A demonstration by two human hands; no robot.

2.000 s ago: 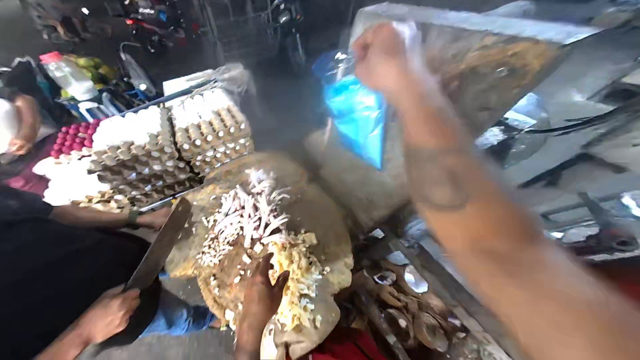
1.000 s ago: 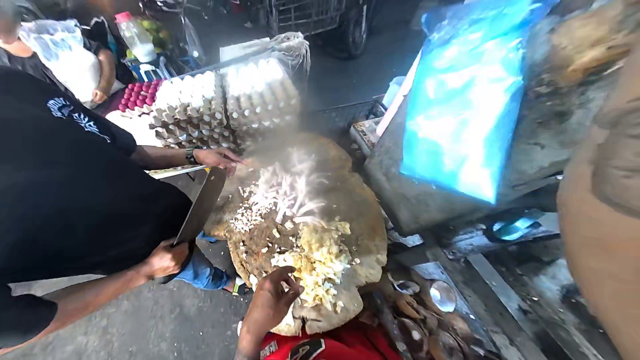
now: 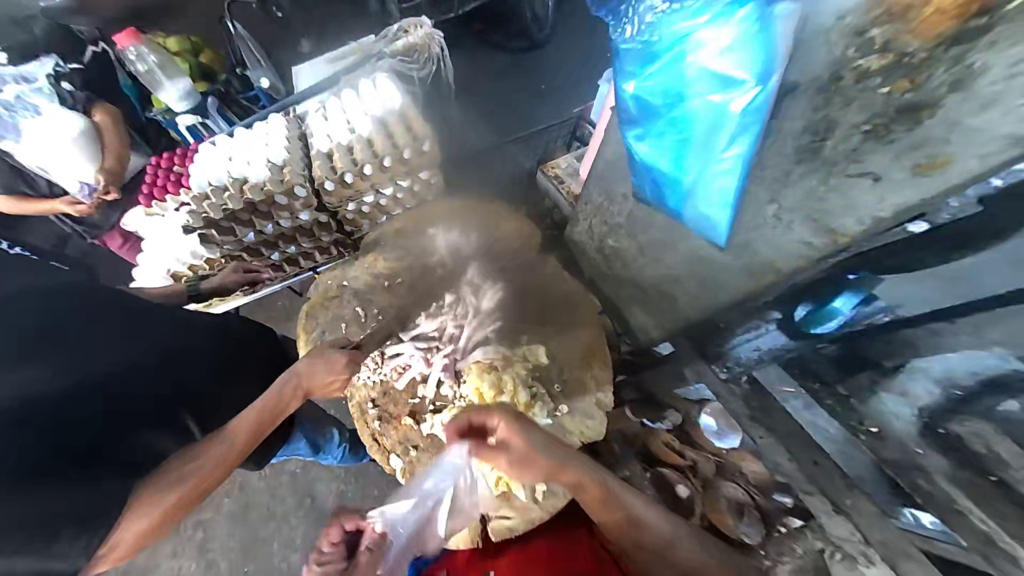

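Note:
My right hand [image 3: 504, 440] pinches one end of a clear plastic bag [image 3: 440, 496] over the near part of a round wooden chopping block [image 3: 576, 320]. The fingers of my left hand [image 3: 344, 544] hold the bag's other end at the bottom edge. Just beyond my right hand lies a heap of chopped yellowish food [image 3: 500, 384]. Pale pinkish strips [image 3: 452, 328] and small white bits lie past it, partly blurred. A co-worker's hand [image 3: 328, 368] is at the block's left side, apart from mine; the cleaver near it is too blurred to make out well.
Stacked egg trays [image 3: 264, 184] with white and pink eggs stand at the upper left. A blue plastic bag [image 3: 692, 104] hangs before a stained slab [image 3: 864, 136]. Coconut shell halves [image 3: 732, 504] lie right of the block. The co-worker's other hand [image 3: 240, 276] is by the trays.
My right hand has come down from the blue bag to above the block. A clear bag is now between my hands. My left hand has drawn back from the yellowish heap.

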